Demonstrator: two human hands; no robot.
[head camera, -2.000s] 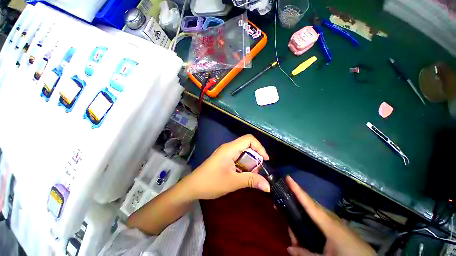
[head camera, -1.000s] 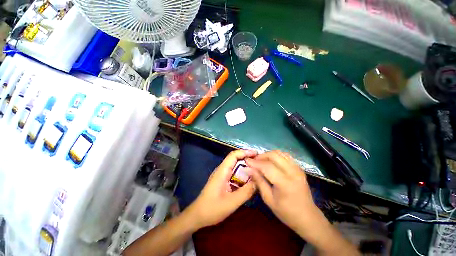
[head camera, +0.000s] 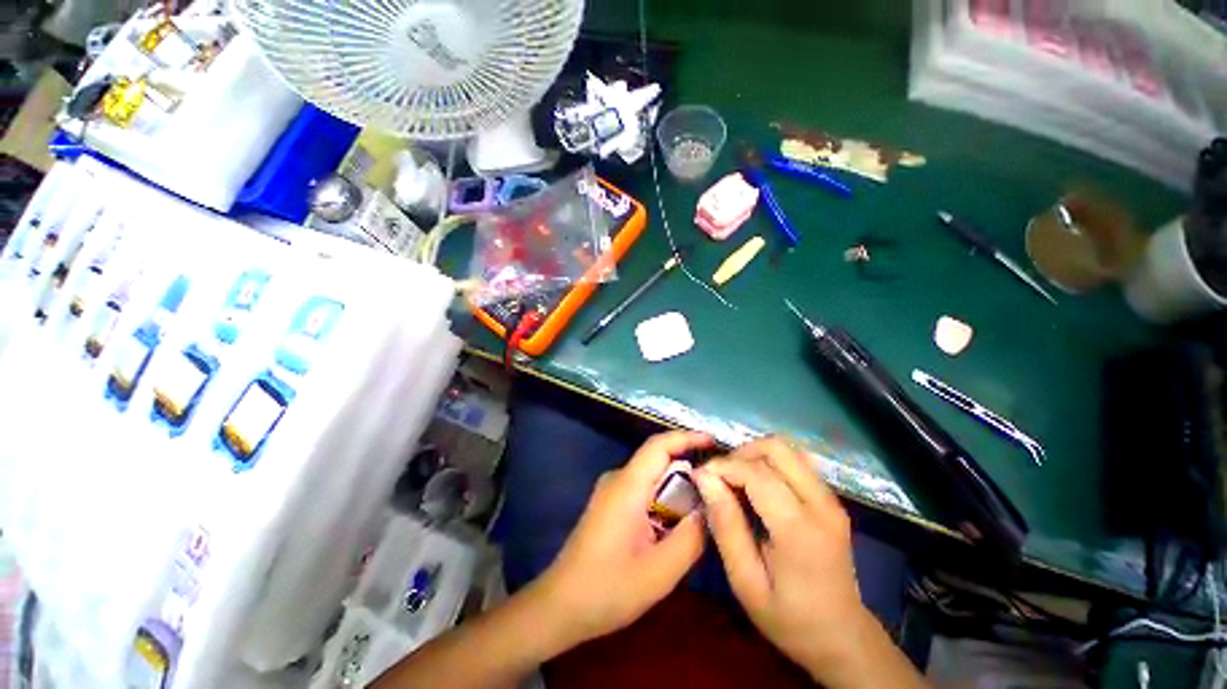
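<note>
A small watch case (head camera: 676, 494) with a light rim and a screen is held in front of me, just off the bench edge. My left hand (head camera: 622, 541) grips it between thumb and fingers. My right hand (head camera: 787, 538) is at its right side, fingertips pinched against the rim; whether they hold a small part cannot be seen. The black electric screwdriver (head camera: 922, 438) lies on the green mat, its bit pointing to the back left. Tweezers (head camera: 978, 412) lie to its right. A white back cover (head camera: 663, 337) lies near the front edge.
A foam tray stack (head camera: 337, 471) with watches stands at left, a white fan (head camera: 417, 61) behind it. On the mat (head camera: 807, 384) are an orange-edged multimeter (head camera: 627, 242), yellow stick (head camera: 739, 260), pink case parts (head camera: 727, 205), blue-handled cutters (head camera: 778, 209) and a clear cup (head camera: 692, 146).
The black screwdriver went from my right hand to the mat. My right hand moved to the watch case, still in my left hand. The camera view has shifted.
</note>
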